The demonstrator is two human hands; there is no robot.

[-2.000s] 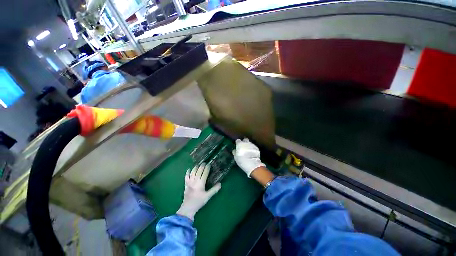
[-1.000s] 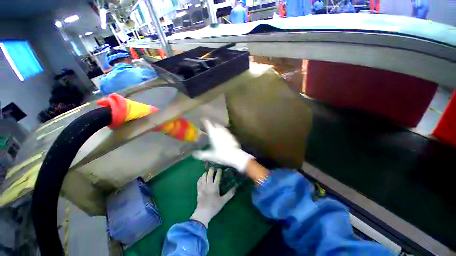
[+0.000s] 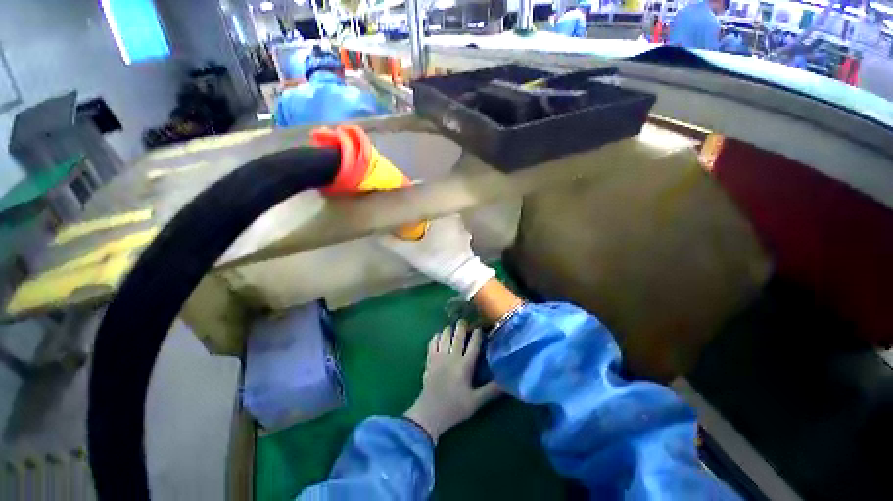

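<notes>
My right hand, white-gloved, is closed around the lower red and yellow taped section of the vacuum nozzle; the pale tip is hidden. The black vacuum hose arches down on the left from the taped joint. My left hand, white-gloved, lies palm down on the green mat against dark circuit boards. Its fingers point away from me and its thumb spreads right. The boards are mostly hidden by my hands and right sleeve; how many there are, I cannot tell.
A blue-grey box stands at the mat's left. A black tray with dark items sits on the ledge above. A brownish panel stands right of the mat, beside the dark conveyor belt. A person in blue is beyond the bench.
My right hand has moved from the boards up and left to the nozzle and closed on it. My left hand stays at the boards. The view has turned left.
</notes>
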